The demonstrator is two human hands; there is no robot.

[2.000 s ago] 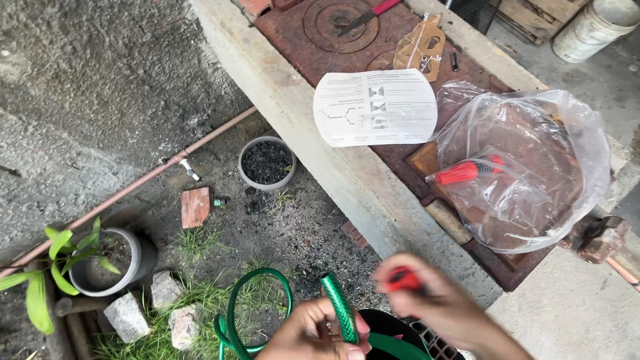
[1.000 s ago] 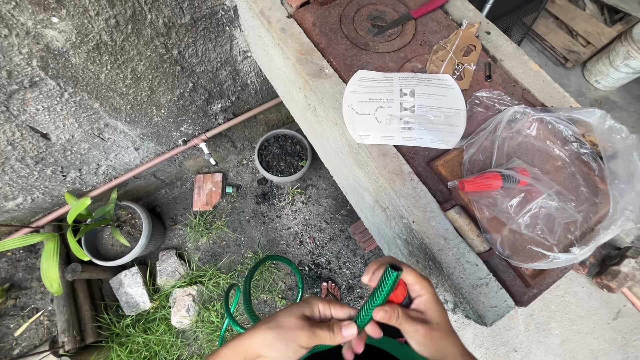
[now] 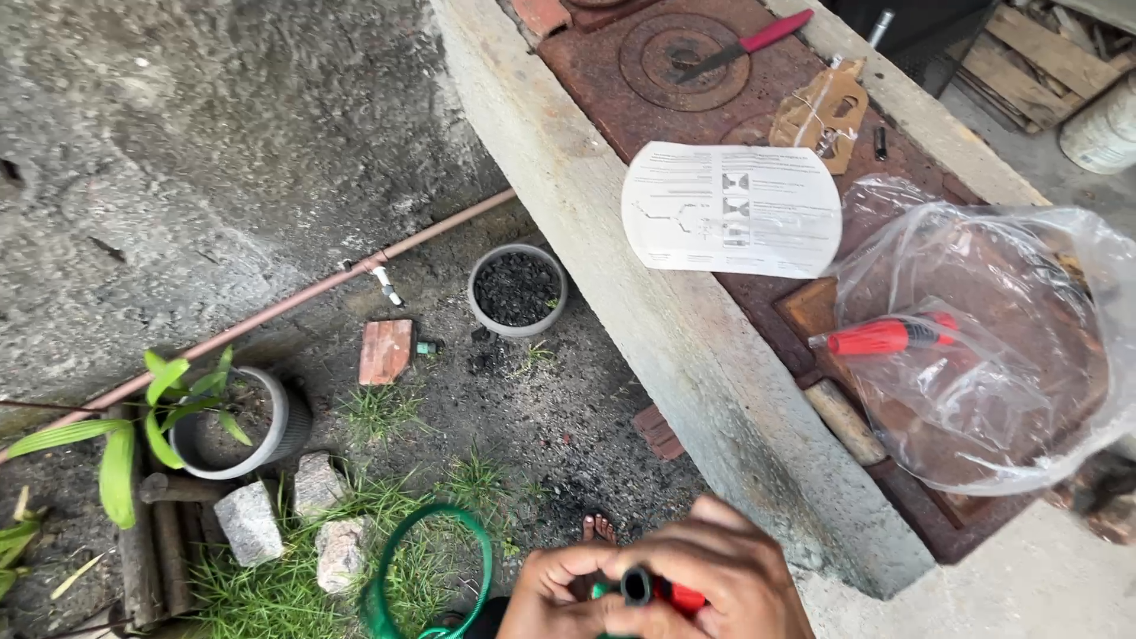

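Note:
Low in the view, my left hand (image 3: 564, 593) grips the green garden hose (image 3: 484, 541), whose open dark end (image 3: 636, 584) points up at the camera. Close against it, my right hand (image 3: 710, 568) holds a red and black hose fitting (image 3: 685, 598) beside the hose end. Fingers of both hands meet and hide much of the hose and fitting. A green loop of hose hangs left of my hands. On the rusty stove top, a red and black hose nozzle (image 3: 887, 335) lies with a clear plastic bag (image 3: 994, 417).
A printed sheet (image 3: 732, 209), a knife with a red handle (image 3: 745, 44) and torn cardboard (image 3: 821, 115) lie on the stove top, bordered by a concrete edge (image 3: 657, 302). Below left are a pot of charcoal (image 3: 517, 327), a potted plant (image 3: 288, 426), stones (image 3: 248, 524) and a tap (image 3: 388, 286) on a pipe.
My right hand, apart from the hose two seconds ago, has come in beside my left hand. The hose end, seen from its side earlier, now faces the camera.

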